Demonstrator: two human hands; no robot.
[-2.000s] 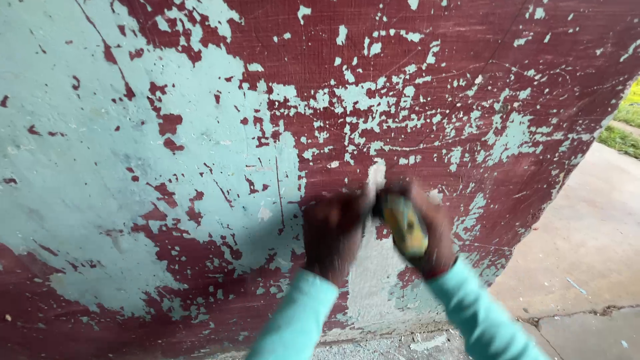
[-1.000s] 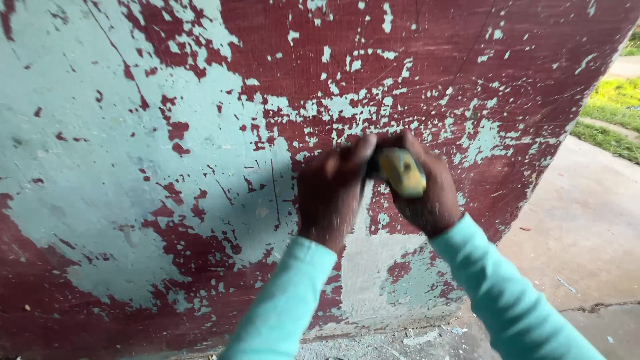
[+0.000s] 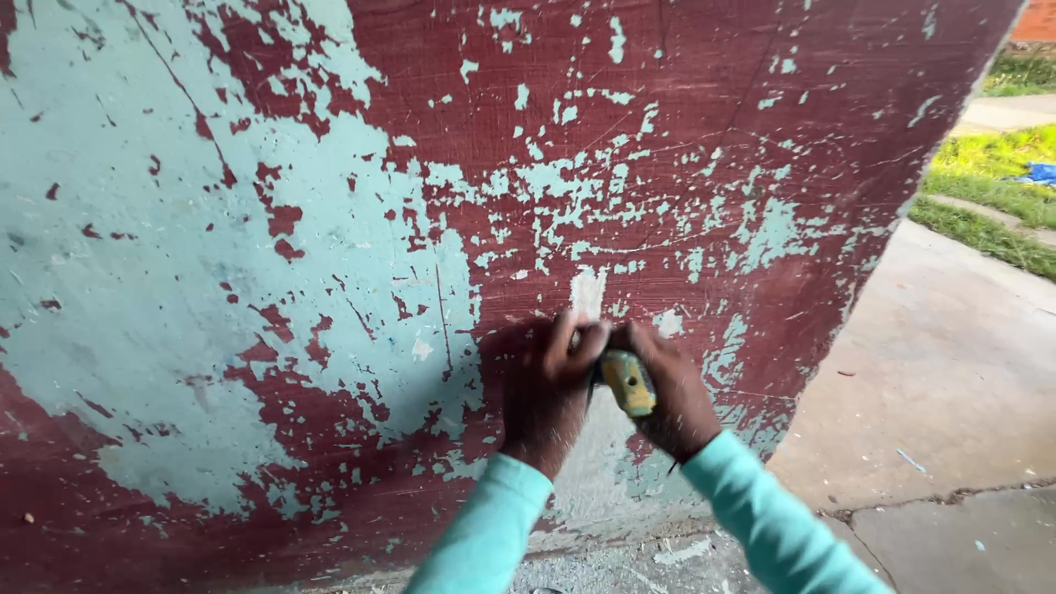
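A wall (image 3: 396, 66) with flaking maroon and pale turquoise paint fills most of the view. Both my hands are close together against its lower middle. My right hand (image 3: 672, 396) is closed around a scraper handle (image 3: 629, 384), yellow and green, with a hole near its end. My left hand (image 3: 549, 388) grips the front part of the same tool, its fingers near the wall. The tool's blade is hidden by my fingers. A bare whitish patch (image 3: 587, 293) shows just above my hands, and a larger greyish bare area (image 3: 602, 454) lies below them.
Paint flakes (image 3: 685, 553) lie at the wall's foot. Past the wall's right edge is a cracked concrete floor (image 3: 932, 355) with small debris. Grass (image 3: 990, 157) and a blue item (image 3: 1035, 173) are farther off at the upper right.
A narrow whitish patch, hidden by my hands one second ago, shows above them again. My hands have moved down the wall with the tool held between them.
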